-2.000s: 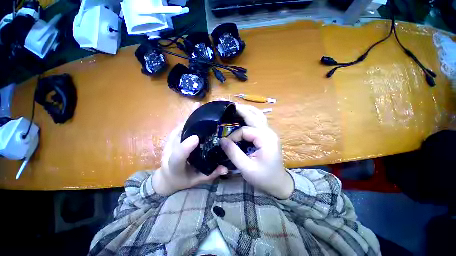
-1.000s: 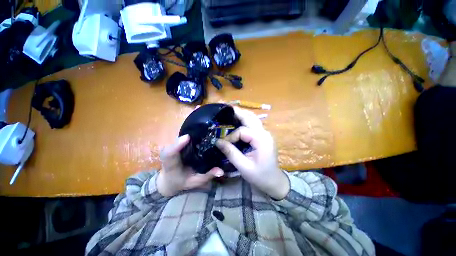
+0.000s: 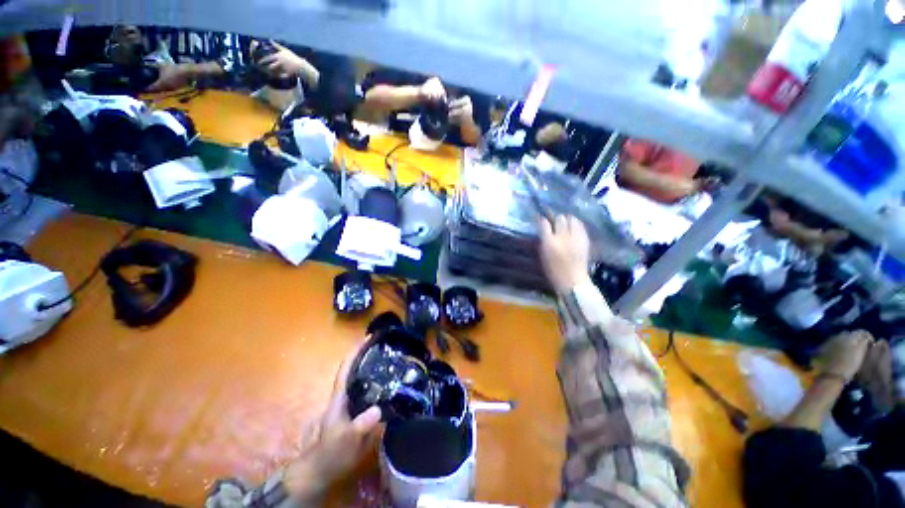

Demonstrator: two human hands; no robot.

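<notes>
My left hand holds the black front module, its shiny board side showing, beside a white camera housing with a dark open inside. Whether the module touches the housing is unclear. My right hand reaches out over the stacked dark trays at the back of the bench, its fingers at a greyish, blurred sheet or tray top. Whether it grips anything there cannot be told.
Small black modules with cables lie mid-bench. A black coiled cable lies left, near a white camera. White cameras stand on the green strip. A metal post rises at right. Other people's hands work at right and across.
The view has tilted up. My right hand has left the module and reached forward to the trays. My left hand still holds the module; a white housing now shows beside it.
</notes>
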